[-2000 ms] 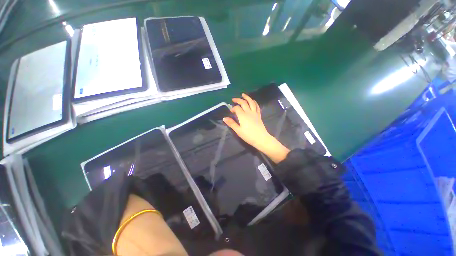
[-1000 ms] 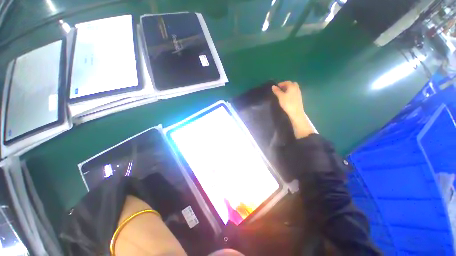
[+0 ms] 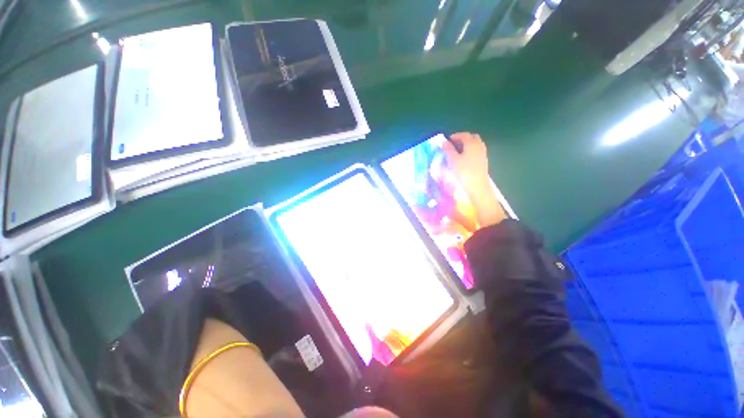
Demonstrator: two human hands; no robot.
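Three tablets lie side by side in the near row. My right hand (image 3: 471, 159) grips the top right corner of the right tablet (image 3: 424, 196), whose screen shows a colourful picture; my sleeve hides part of it. The middle tablet (image 3: 367, 261) glares white with colours at its lower end. The left tablet (image 3: 236, 253) is dark with a white label, partly under my left sleeve. My left forearm (image 3: 241, 384) with a yellow bangle shows at the bottom; the left hand itself is hidden or cut off, with only a blurred bit of skin at the bottom edge.
In the far row are two lit tablets (image 3: 167, 94) and a dark tablet (image 3: 290, 82) with a label, all on pale sheets. Another stack (image 3: 41, 343) stands at the left edge. Blue crates (image 3: 653, 302) stand at the right. The bench has a green mat (image 3: 522, 114).
The middle tablet's screen has lit since two seconds ago. My right hand has moved right to the right tablet's corner, and that screen has turned from dark to colourful.
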